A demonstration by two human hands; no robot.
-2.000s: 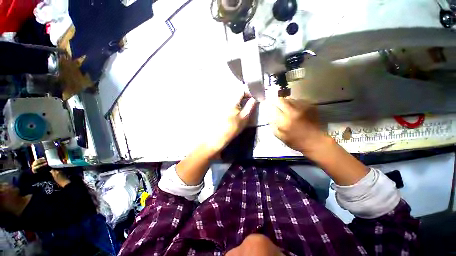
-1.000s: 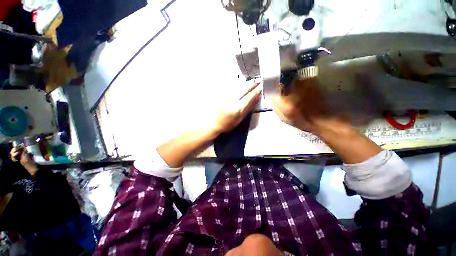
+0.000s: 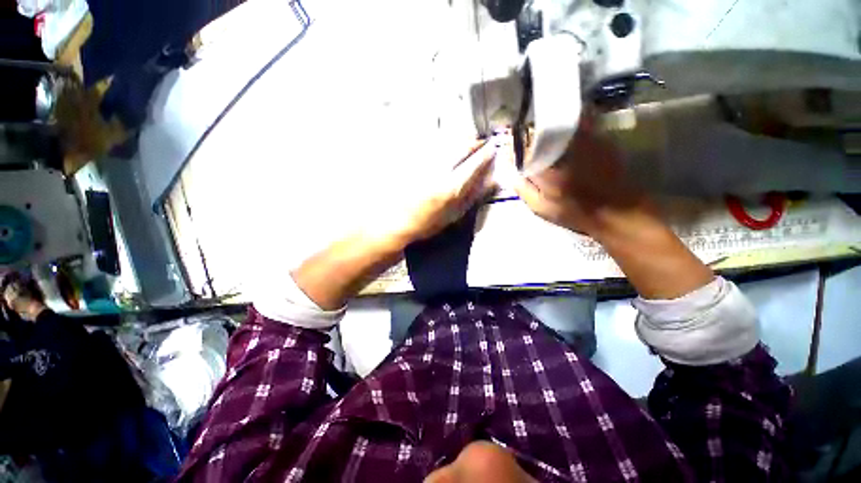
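A navy fabric piece (image 3: 442, 259) runs from under my left hand over the table's front edge towards my lap. My left hand (image 3: 439, 200) holds its upper part, fingertips just left of the needle area of the white sewing machine (image 3: 727, 28). My right hand (image 3: 565, 193) is at the right of the needle area, fingertips close to the left ones. Its back fingers are blurred and dark under the machine arm, so its grip is unclear. A pale curved strip (image 3: 555, 104) hangs in front of the needle and hides it. Glare washes out the fabric at the fingertips.
A red scissors loop (image 3: 755, 224) lies on the table right of my right hand, by a printed ruler scale (image 3: 802, 227). Pale panels with dark edges (image 3: 217, 118) lie at left. Beyond them are another machine (image 3: 42, 203) and a person in dark clothes (image 3: 71, 377).
The view has shifted, so machine and table sit differently in the picture. The pale strip, straight before, now bows to the right. Both hands remain near the needle area, fingertips close together.
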